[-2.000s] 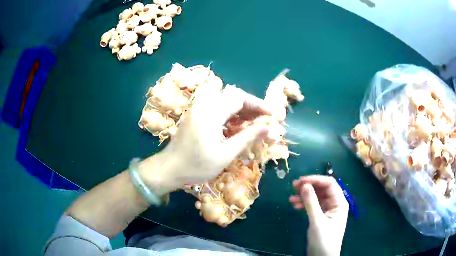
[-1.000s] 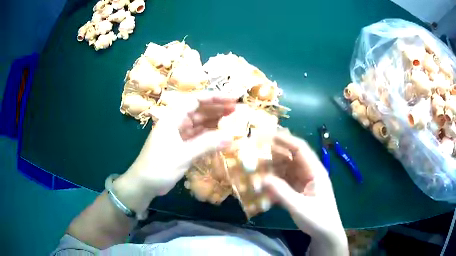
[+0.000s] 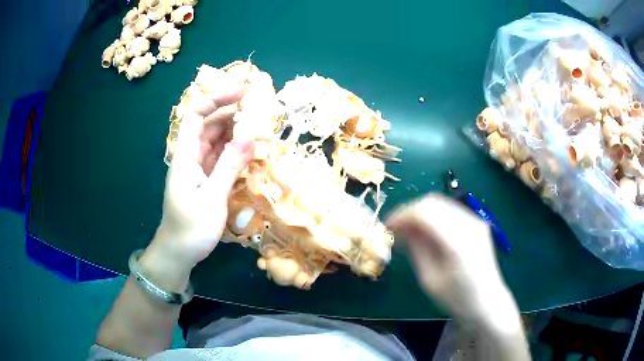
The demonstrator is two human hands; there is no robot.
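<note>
My left hand [image 3: 201,180], with a bracelet at the wrist, holds a large peach moulded shot [image 3: 311,204] by its upper left side, over the middle of the table. Rounded parts, thin rods and small ringed eye-like dots show on it. My right hand [image 3: 448,250] is blurred, at the lower right end of the shot; whether it touches the shot cannot be told. Another moulded shot [image 3: 328,106] lies behind, and one more [image 3: 185,106] lies partly hidden behind my left hand.
Blue-handled nippers [image 3: 487,220] lie at the right, partly beside my right hand. A clear plastic bag [image 3: 519,53] full of loose peach parts lies at the far right. A loose parts pile [image 3: 145,35] is at the far left. A blue tray [image 3: 63,257] is at the lower left.
The shot between my hands has turned and now spreads out flatter across the middle. My left hand has moved left and up; my right hand has moved right, over the nippers' handles.
</note>
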